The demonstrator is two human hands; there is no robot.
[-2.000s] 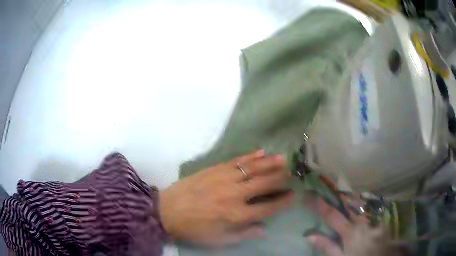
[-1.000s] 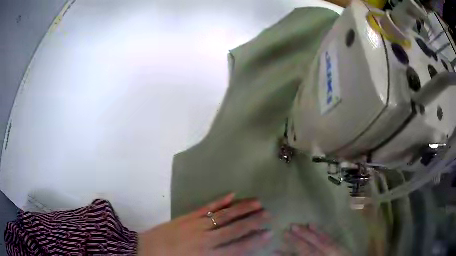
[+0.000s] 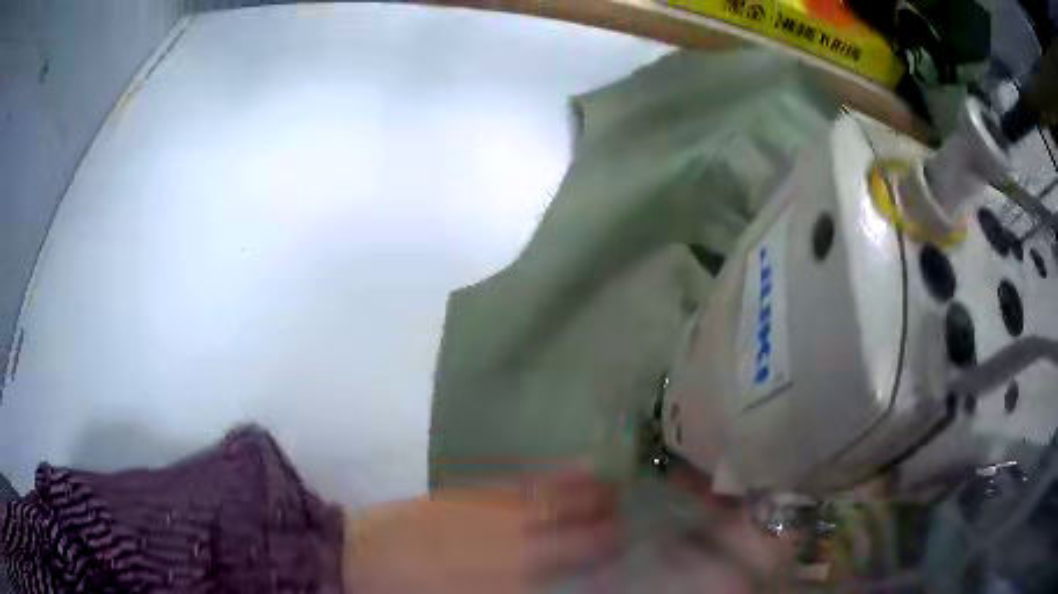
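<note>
A sage-green fabric panel (image 3: pixel 528 348) lies on the white table and runs under the machine head, with its curved, notched edge to the left. The cream-white machine head (image 3: pixel 789 325) with a blue JUKI label stands at the right. The presser foot (image 3: pixel 659 435) shows small and dark at its lower left, partly hidden. My left hand (image 3: pixel 499 540) is on the cloth at the bottom centre, its fingers strongly blurred. My right hand (image 3: pixel 725 534) is blurred and partly hidden below the head, close to the foot. Whether the fingers pinch the cloth cannot be told.
A yellow box (image 3: pixel 795 29) with black and red print lies behind the table's wooden back edge (image 3: pixel 650 21). A white thread guide post (image 3: pixel 957 168) with a yellow ring rises from the head. A pale wall (image 3: pixel 81 93) is at the left.
The view has shifted, showing more of the yellow box. The cloth is now bunched behind the head. My right hand has moved up towards the foot; both hands are more blurred.
</note>
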